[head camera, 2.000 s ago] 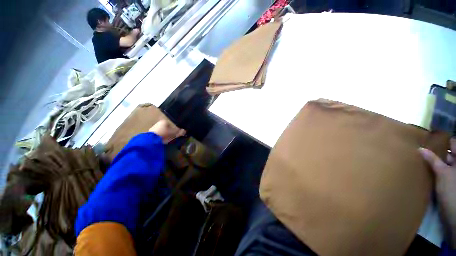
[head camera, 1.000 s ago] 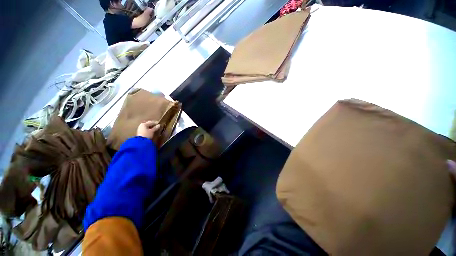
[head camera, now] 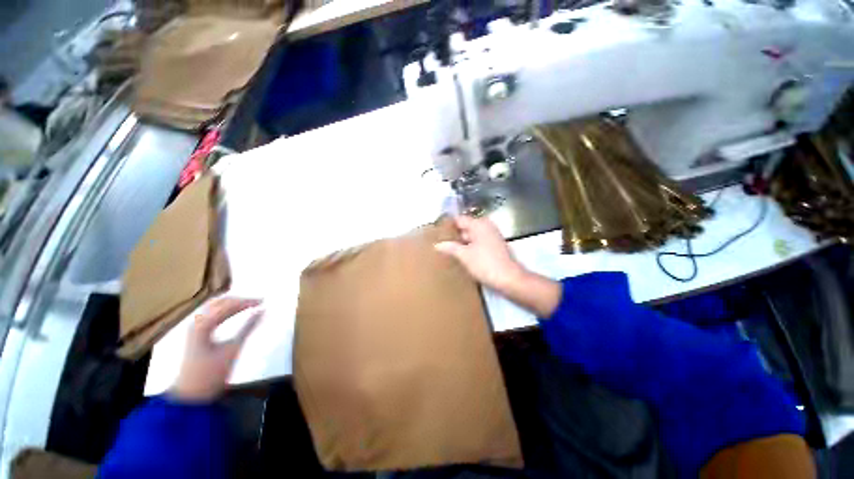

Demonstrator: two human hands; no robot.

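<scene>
A tan-brown fabric panel (head camera: pixel 403 355) lies in front of me, its far part on the white table and its near part hanging over the front edge. My right hand (head camera: pixel 485 257) holds its upper right corner, just in front of the needle area of the white sewing machine (head camera: pixel 599 79). My left hand (head camera: pixel 217 344) is slightly blurred, with thumb and fingers apart and nothing in it, between the panel and a stack of brown panels (head camera: pixel 173 257). Any zipper at the panel's edge cannot be made out.
A zipper bundle (head camera: pixel 613 192) hangs by the machine's right part, with a darker bundle (head camera: pixel 819 192) at far right. A black cord (head camera: pixel 693 254) loops on the table (head camera: pixel 328 178). A larger brown pile (head camera: pixel 197 65) lies upper left.
My view has swung right to the machine. My left hand has let go of the brown pieces at lower left and come to the table. The panel now lies before the machine.
</scene>
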